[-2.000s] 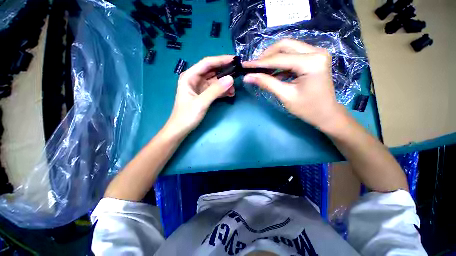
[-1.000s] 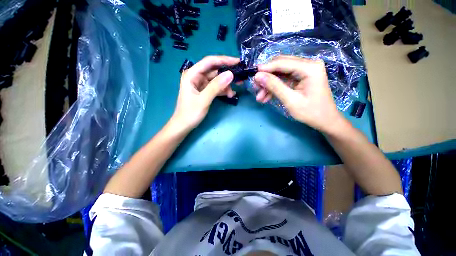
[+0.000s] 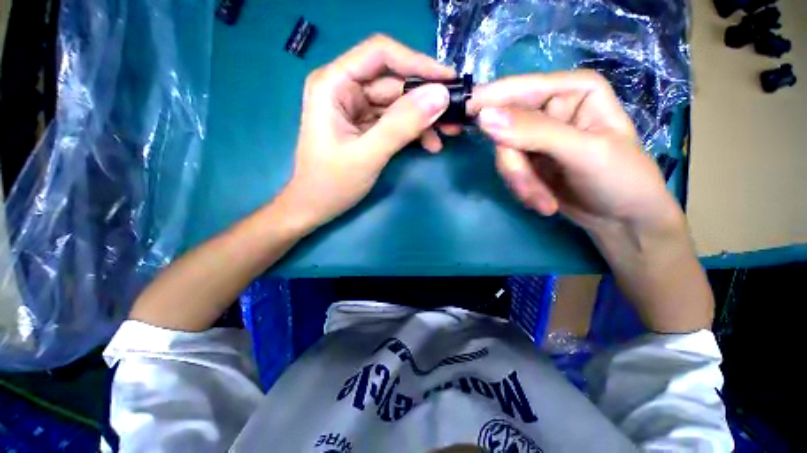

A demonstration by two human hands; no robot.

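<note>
A black cylindrical part is held between both hands above the teal bench. My left hand grips its left side between thumb and fingers. My right hand has its thumb and index fingertips at the part's right end. Whether a smaller mating piece sits between the right fingertips cannot be made out. A loose black part lies on the bench beyond my left hand, and another lies at the top left edge.
A clear plastic bag lies behind my right hand. Several black pieces lie on the cardboard sheet at right. Large clear film hangs at left. Blue crates stand below the teal bench edge.
The view has shifted, so the pile of black parts and the bag's white label are now out of frame. Both hands have turned slightly, and more of the held part shows.
</note>
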